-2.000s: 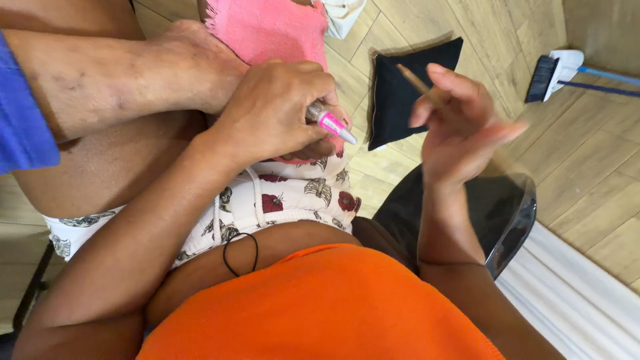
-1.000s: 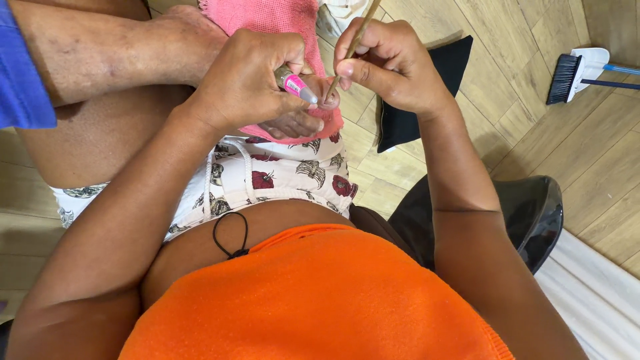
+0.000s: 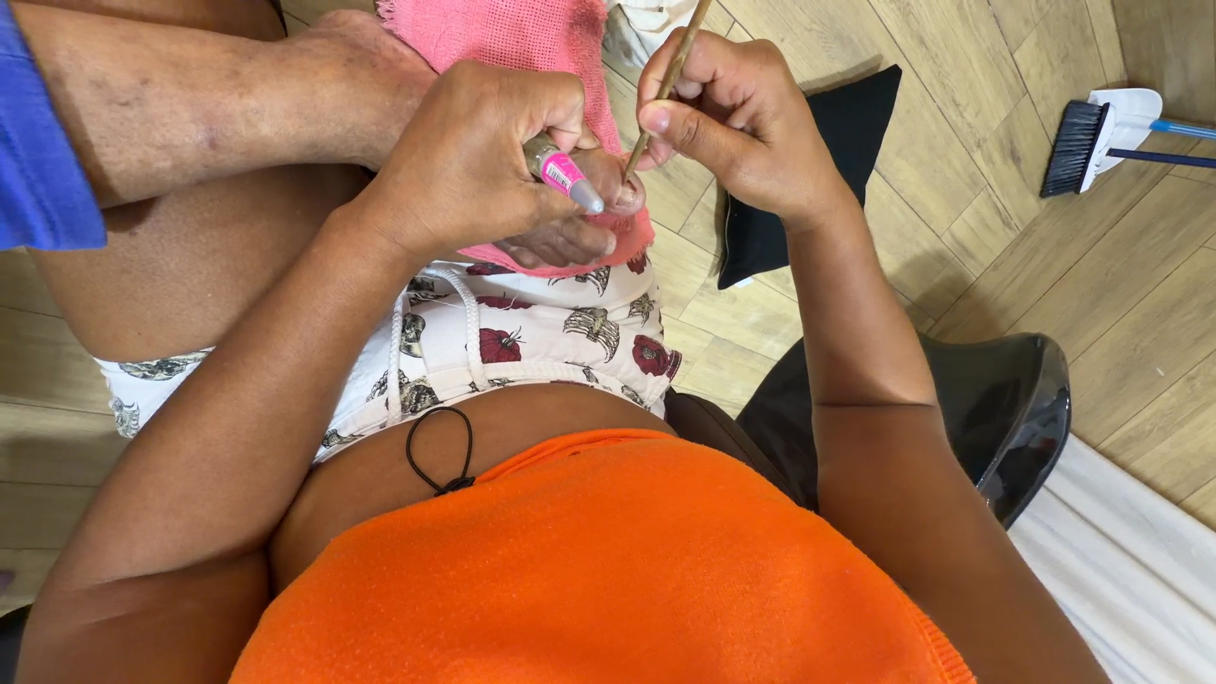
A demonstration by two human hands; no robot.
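Another person's foot [image 3: 560,237] rests on a pink towel [image 3: 532,38] over my lap. My left hand [image 3: 480,157] lies over the top of that foot, gripping a small tube [image 3: 567,179] with a pink label and a pale pointed tip, which points toward the toes. Between the thumb and fingers of my right hand [image 3: 746,123] is a thin wooden stick [image 3: 676,71]. Its lower end is at the nail edge of the big toe [image 3: 622,193]. My left fingertips are partly hidden behind the tube and foot.
A black cushion [image 3: 807,180] lies on the wood-look floor beyond my right hand. Farther right are a black-bristled brush [image 3: 1075,147] and a white dustpan [image 3: 1130,109]. A glossy black chair part [image 3: 1016,408] is beside my right arm. The other person's leg [image 3: 218,104] crosses my thigh.
Two seconds ago my right hand was apart from the foot, off to the right with the stick; it has moved left to the big toe. The tube stays in my left hand.
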